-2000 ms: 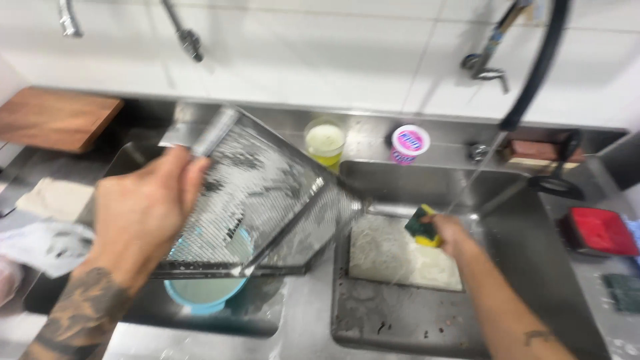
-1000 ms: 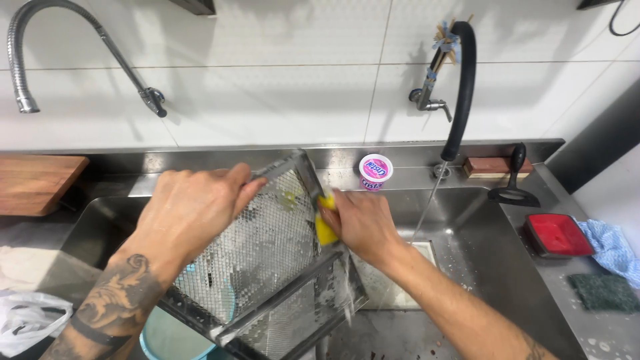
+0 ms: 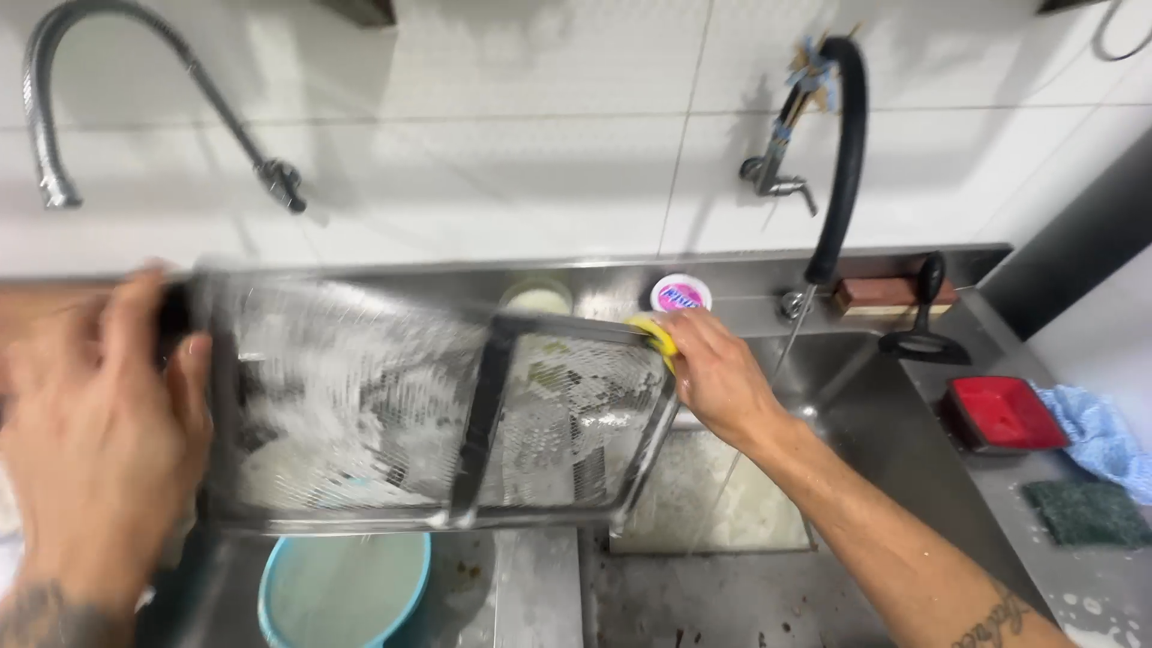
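Note:
A framed metal mesh filter [image 3: 486, 414], streaked with white suds, is tilted above the sinks. My left hand [image 3: 108, 414], blurred, grips its left end. My right hand [image 3: 720, 373] holds a yellow and green sponge [image 3: 655, 335] against the frame's upper right corner. Below the mesh, a light blue basin [image 3: 346, 589] of cloudy water sits in the left sink. Water runs from a black hose faucet [image 3: 841, 162] into the right sink [image 3: 864, 396], where a pale flat slab [image 3: 720, 495] lies.
Behind the mesh stand a tub with a pink label [image 3: 681, 293] and a cup [image 3: 537, 299]. On the right are a brick-like block [image 3: 891, 295], a black-handled tool [image 3: 927, 315], a red container [image 3: 1006, 412], a blue cloth [image 3: 1102, 441] and a green scouring pad [image 3: 1089, 513]. A flexible faucet [image 3: 135, 27] is at left.
The right hand has brought the sponge from over the right sink to the mesh frame. Since the last earlier frame, the filter has turned to lie more level, its left end farther left.

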